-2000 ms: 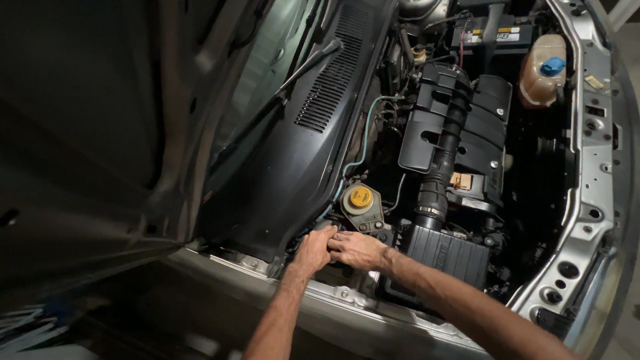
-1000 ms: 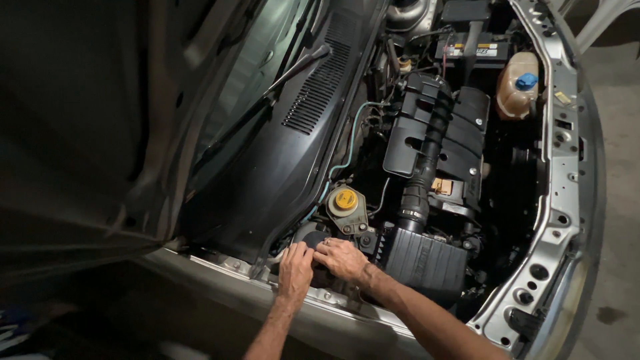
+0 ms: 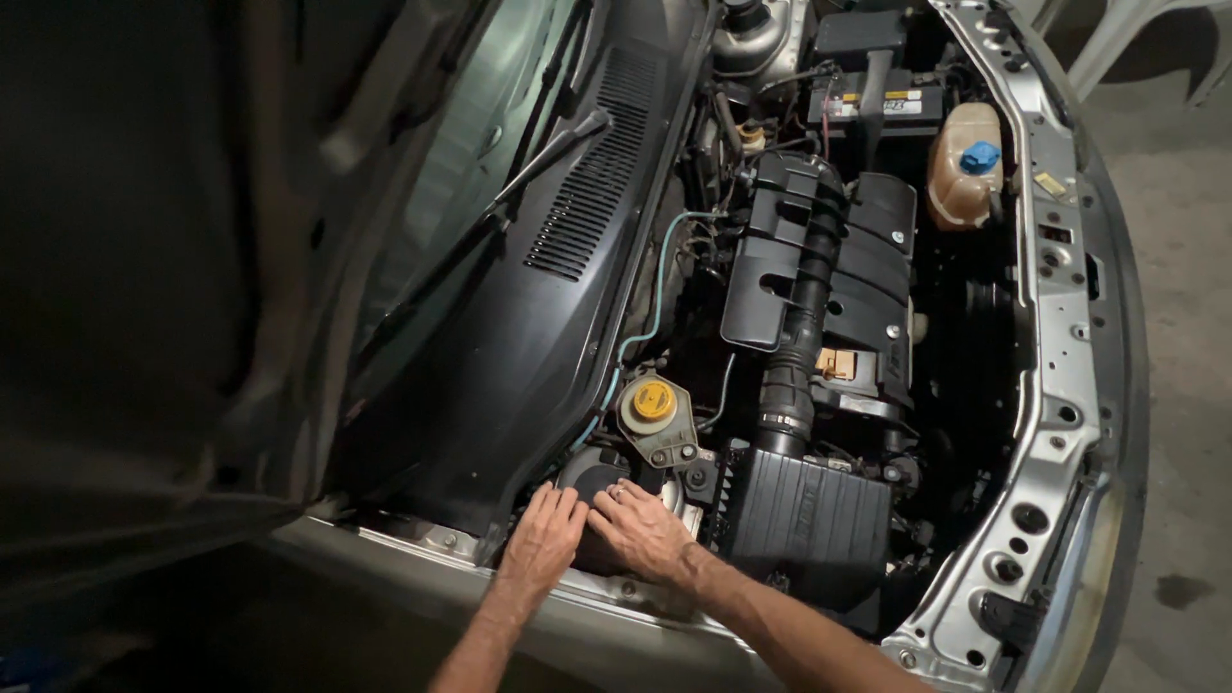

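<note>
At the near side of a car's engine bay, my left hand [image 3: 545, 537] and my right hand [image 3: 645, 527] lie side by side on a round black cover [image 3: 594, 474]. The fingertips of both touch its near edge; whether they grip it is hidden. A ring shows on a finger of my right hand. Just beyond the cover is a fluid reservoir with a yellow cap [image 3: 654, 400] on a metal bracket. A thin light-blue hose [image 3: 660, 289] runs past it. Right of my right hand sits the ribbed black air filter box [image 3: 808, 520].
The raised hood [image 3: 144, 241] fills the left, beside the windshield wiper [image 3: 549, 159] and black cowl grille [image 3: 597, 164]. Farther in are the black engine cover [image 3: 871, 279], a battery [image 3: 881, 101] and a coolant tank [image 3: 962, 178] with a blue cap. The silver front crossmember [image 3: 1054, 385] borders the right.
Both hands have stayed near the same spot by the yellow-capped reservoir. They have drawn slightly apart, and more of the round black cover shows than two seconds ago.
</note>
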